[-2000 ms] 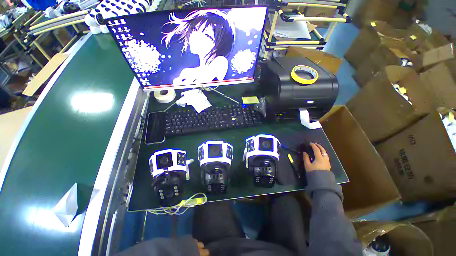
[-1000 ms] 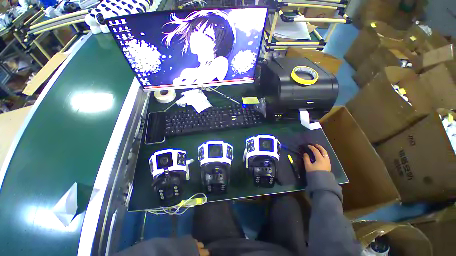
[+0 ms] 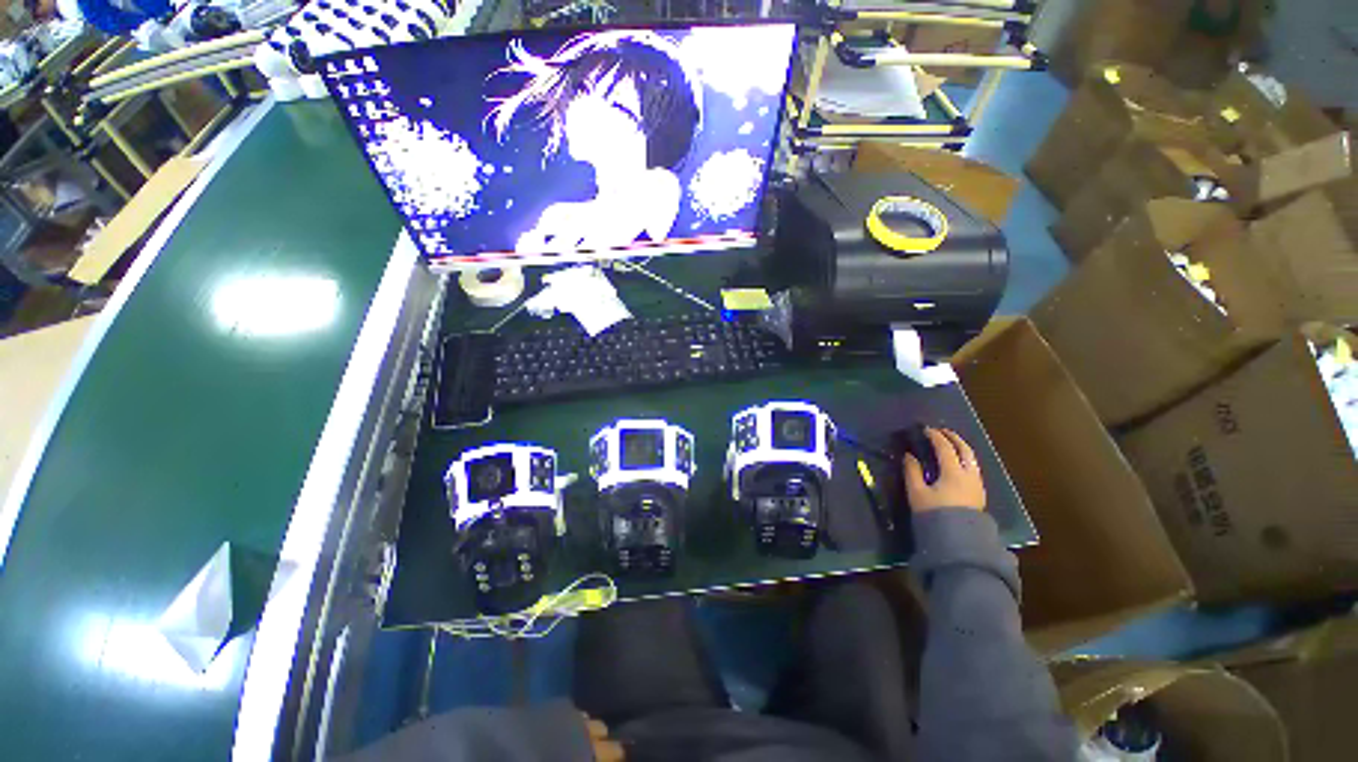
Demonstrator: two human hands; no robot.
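Observation:
My right hand [image 3: 946,471] rests on a small black mouse [image 3: 919,456] at the right edge of the green-matted desk. My left hand [image 3: 600,740] is mostly hidden by its sleeve at the bottom edge; only some fingers show in my lap. Three white-and-black dome cameras stand in a row on the desk: left [image 3: 504,521], middle [image 3: 642,496] and right [image 3: 780,478]. The monitor [image 3: 581,149] shows an anime-style wallpaper with icons at its left. The black keyboard [image 3: 633,357] lies below it.
A black printer [image 3: 901,268] with a yellow tape roll [image 3: 907,225] on top stands at the back right. A thin cable [image 3: 559,603] lies at the desk's front left edge. An open carton [image 3: 1065,491] stands right of the desk. A green conveyor [image 3: 179,402] runs along the left.
My right hand has shifted very slightly with the mouse. The cameras and the wallpaper look the same.

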